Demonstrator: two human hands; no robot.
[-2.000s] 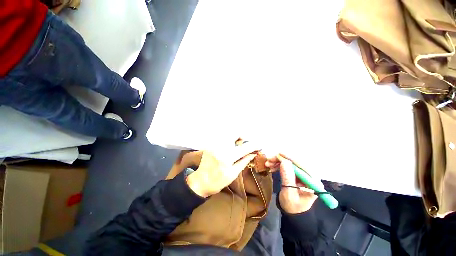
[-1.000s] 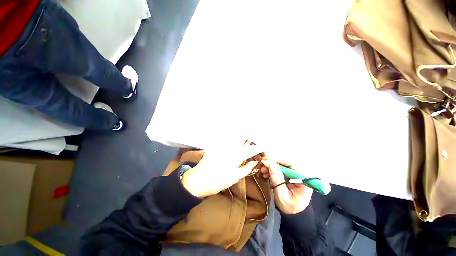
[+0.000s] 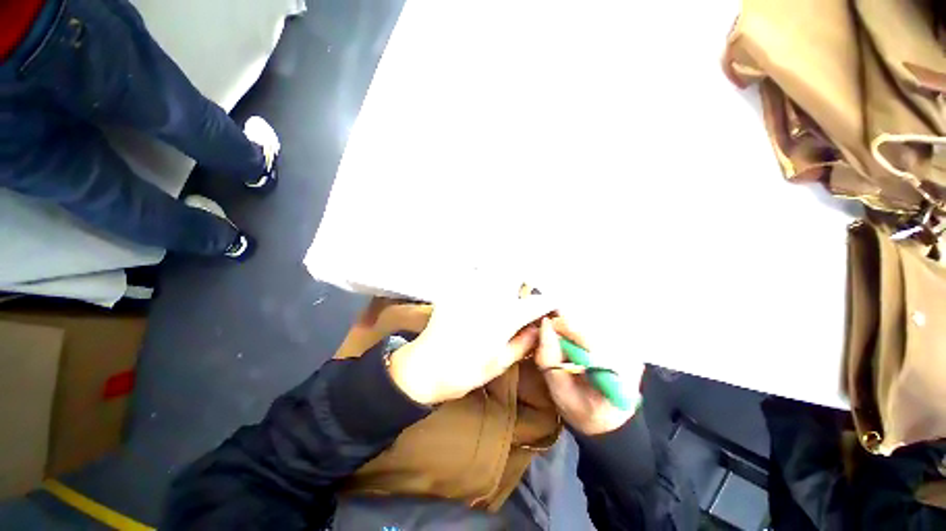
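A tan-brown bag lies on my lap against the near edge of the white table. My left hand grips the bag at its upper end, fingers pointing right. My right hand holds a green-handled tool, its handle slanting down to the right. The two hands meet at the bag's end, and the fingers hide the tool's tip and the spot it touches. A small brown piece shows just above my left fingers.
The white table spreads ahead. A heap of brown bags lies at its far right, with another brown bag below it. A person in jeans stands at left. An open carton is on the floor at lower left.
My right hand and the green tool have moved left, closer to my left hand, and the handle is steeper and more covered. The standing person and carton appear further left in view.
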